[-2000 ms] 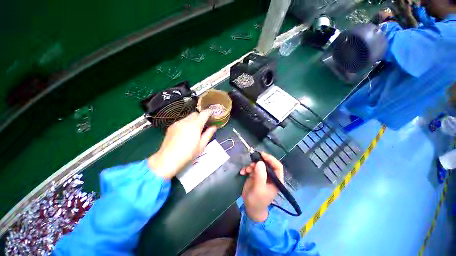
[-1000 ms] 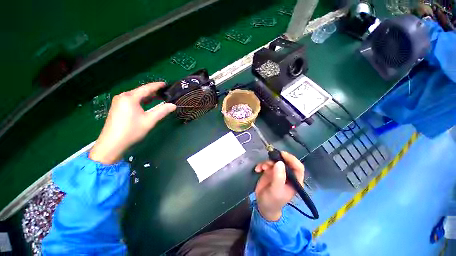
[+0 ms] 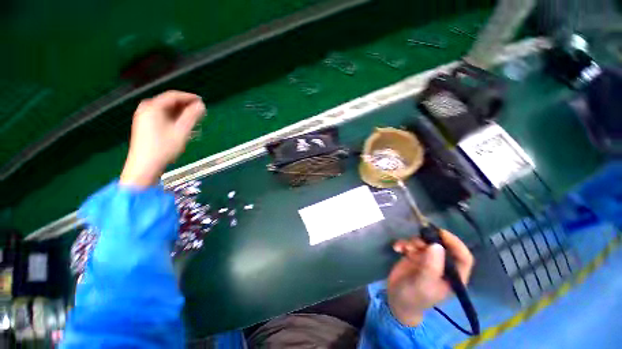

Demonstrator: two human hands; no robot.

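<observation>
My right hand is closed around the black handle of the soldering iron. The iron's metal tip points up and left, near the front of the tan cardboard tube with small bits inside. My left hand is blurred, over the green belt at the upper left, with thumb and fingers bent towards each other. A faint pale shape, perhaps a circuit board, lies by its fingertips; I cannot tell if they touch it. A white card with a wire loop lies on the bench.
The black fan stands by the pale rail. The pile of small parts is partly behind my left sleeve. Boards lie along the belt. Black soldering equipment with a white label is right of the tube. A slotted grey grid is lower right.
My left hand has gone from the tube past the fan, up and left over the belt. The view has swung left, showing more of the parts pile. My right hand still holds the iron.
</observation>
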